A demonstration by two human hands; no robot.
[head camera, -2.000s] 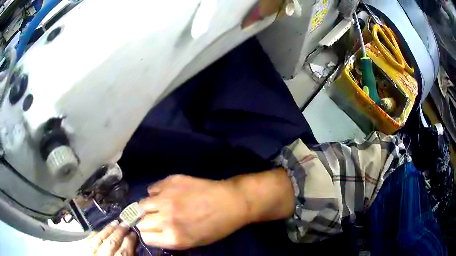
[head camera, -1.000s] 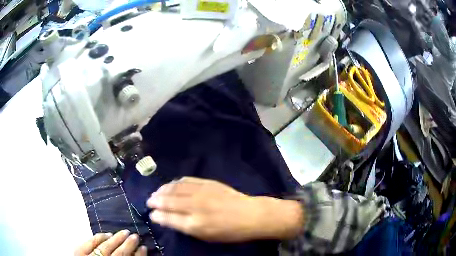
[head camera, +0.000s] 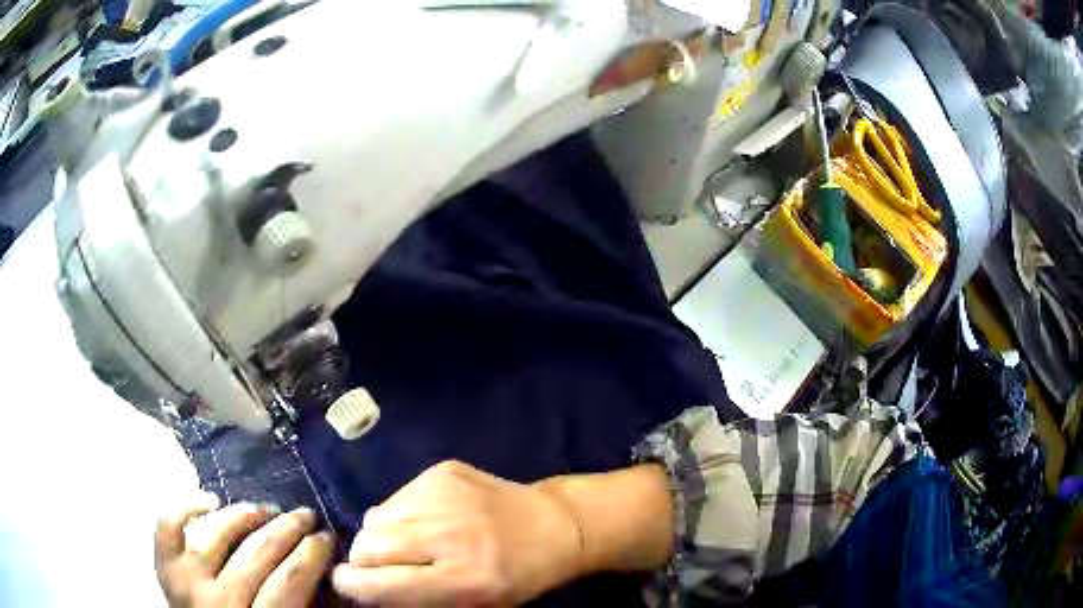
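A dark navy garment panel [head camera: 511, 321] lies on the machine bed and passes under the arm of the off-white sewing machine [head camera: 356, 119]. A dark band with pale stitch lines [head camera: 255, 463] lies below the needle area. My left hand [head camera: 244, 552] is at the lower left with its fingers curled on the band; its lower part is cut off by the frame edge. My right hand [head camera: 445, 540] is just right of it, its fingers bunched on the navy cloth. The fingertips press or pinch the cloth. A pale knob [head camera: 352, 413] sits above my right hand, beside the presser foot area.
A yellow tool box [head camera: 831, 267] stands right of the machine, holding a green-handled screwdriver [head camera: 835, 226] and yellow-handled scissors [head camera: 897, 166]. A pale webbing loop [head camera: 950, 143] curves behind it. Heaped dark cloth [head camera: 1045, 238] lies at far right.
Since one second ago, my left hand has moved up onto the band near the needle. My right hand has changed from flat to bunched, closer to my left hand. The camera view has shifted slightly.
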